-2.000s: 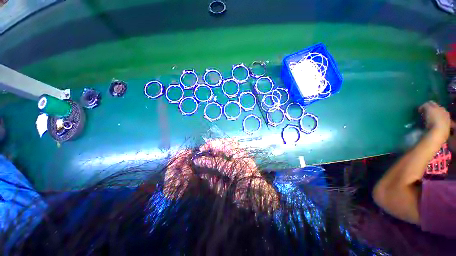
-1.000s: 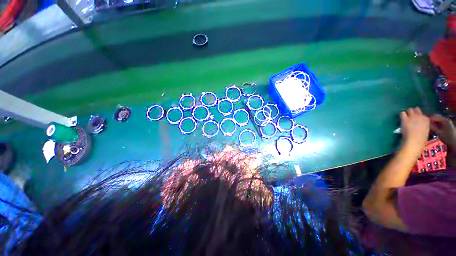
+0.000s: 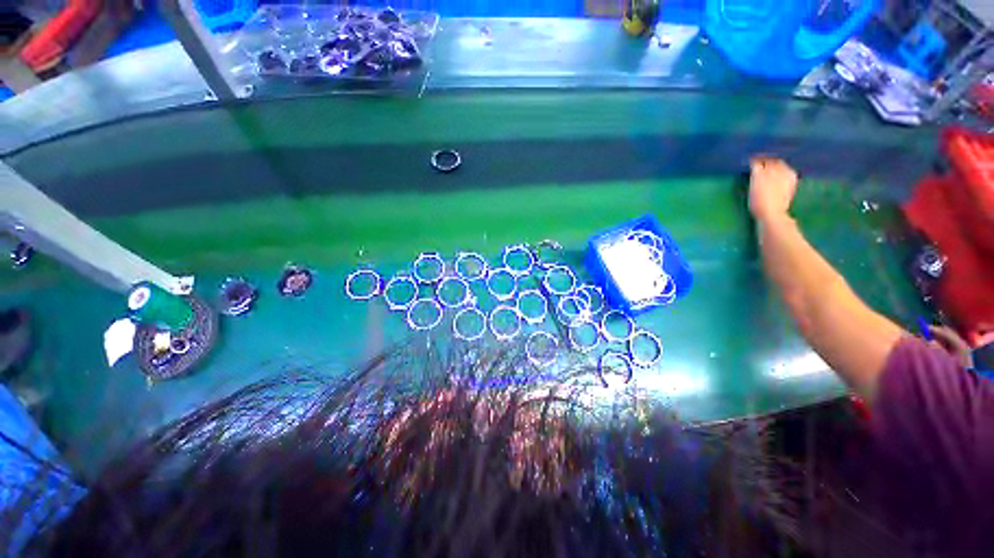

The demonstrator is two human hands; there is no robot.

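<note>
Many thin silvery metal rings (image 3: pixel 469 323) lie in loose rows on the green bench, some overlapping at the right end. A blue parts bin (image 3: pixel 678 262) right of them holds white rings (image 3: pixel 652 286). My hands show only as skin patches behind dark hair at the bottom centre, my left hand (image 3: pixel 420 436) and my right hand (image 3: pixel 523 431). Hair hides the fingers and anything in them. A thin blue line (image 3: pixel 496 384) shows just above the hands. Two dark round units (image 3: pixel 294 281) lie left of the rings.
A dark round dish (image 3: pixel 188 351) with small bits, a green roll (image 3: pixel 164 308) and white paper (image 3: pixel 119 342) are at left by a metal post (image 3: pixel 98 242). A dark ring (image 3: pixel 446 160) is on the belt. A neighbour's arm (image 3: pixel 812 289) reaches in from the right. A clear tray (image 3: pixel 427 55) is beyond.
The view has tilted up, so the bench things sit lower and the far ledge shows. The neighbour's arm at right has stretched forward over the belt. My hands are more hidden by hair.
</note>
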